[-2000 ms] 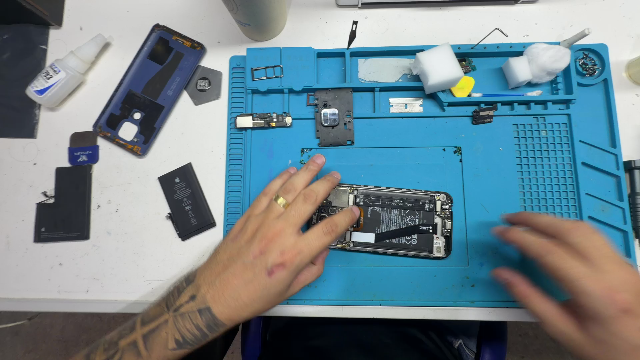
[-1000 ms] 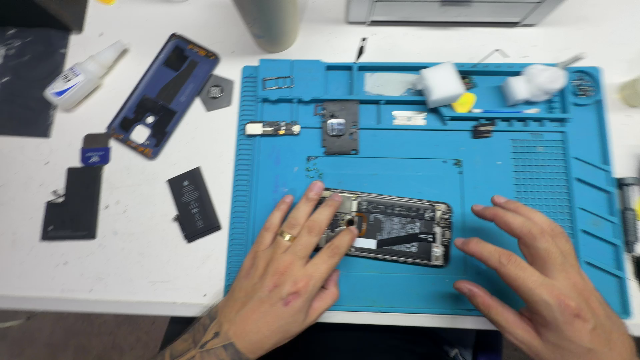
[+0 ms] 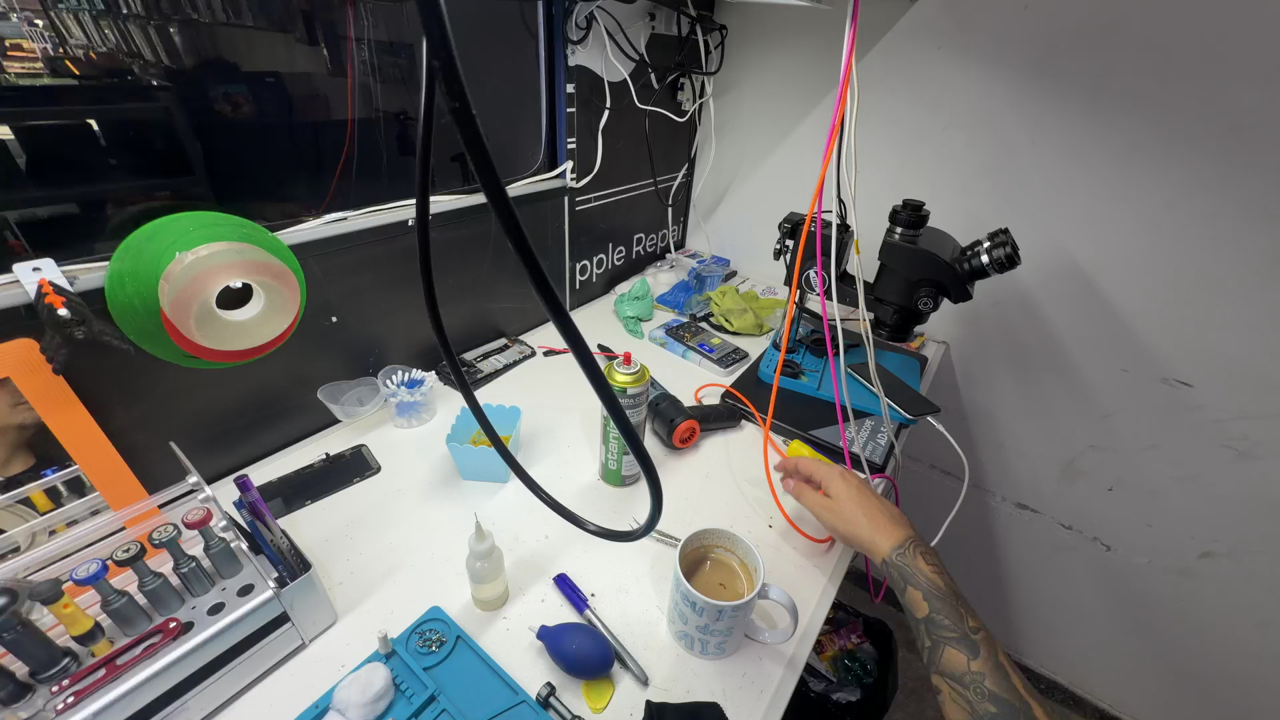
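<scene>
My right hand [image 3: 845, 505], on a tattooed forearm, reaches in from the lower right to the table's right edge. Its fingertips are at a yellow object [image 3: 805, 451], partly hidden, beside a thin orange cable [image 3: 797, 525]; whether they grip either one cannot be told. Left of and below the hand stands a mug [image 3: 715, 600] of milky coffee. A black and orange handheld blower [image 3: 690, 420] lies beyond the fingers, next to a spray can [image 3: 625, 425]. My left hand is out of view.
A microscope [image 3: 915, 270] stands at the back right. Thick black cable [image 3: 530, 290] loops down in front. Nearer are a dropper bottle [image 3: 487, 570], a blue air bulb [image 3: 575, 650], a marker [image 3: 600, 628], a blue repair mat [image 3: 450, 660] and a screwdriver rack [image 3: 170, 610].
The view has swung far to the right, away from the opened phone. Earlier my left hand was on that phone and my right hand hovered beside it; now my right hand is at the table's right edge.
</scene>
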